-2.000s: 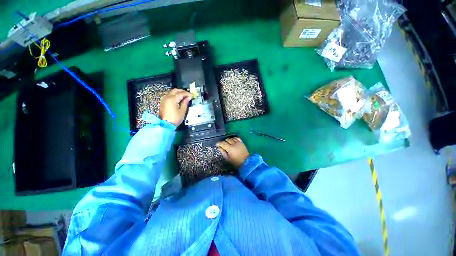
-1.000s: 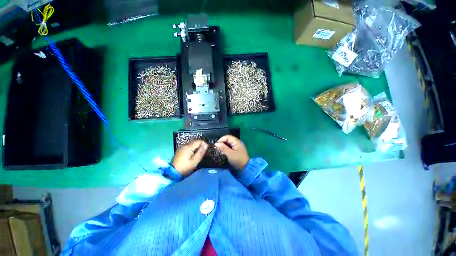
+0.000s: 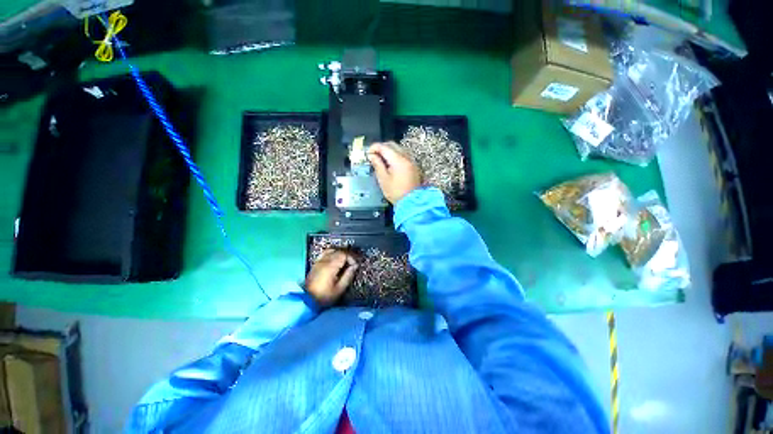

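Note:
The long black bench fixture (image 3: 364, 110) stands in the middle of the bench, with a silver clamp plate (image 3: 358, 192) and a small yellowish piece (image 3: 358, 149) above it. My right hand (image 3: 394, 171) is at the fixture, its fingertips beside the yellowish piece; whether they hold a part is too small to tell. My left hand (image 3: 330, 277) is over the left side of the front parts tray (image 3: 383, 275), fingers bent together among the small metal parts; a part between them cannot be made out. The left parts tray (image 3: 284, 167) and right parts tray (image 3: 435, 158) flank the fixture.
A large black bin (image 3: 93, 186) is at the left, with a blue cord (image 3: 174, 136) and yellow cable (image 3: 108, 38) nearby. A cardboard box (image 3: 559, 59), a bag of grey parts (image 3: 631, 106) and bags of yellowish-brown parts (image 3: 576, 203) lie at the right.
Two seconds ago my left hand was at the fixture and my right over the front tray. Both then met over that tray. Now my right hand is at the fixture and my left remains at the tray.

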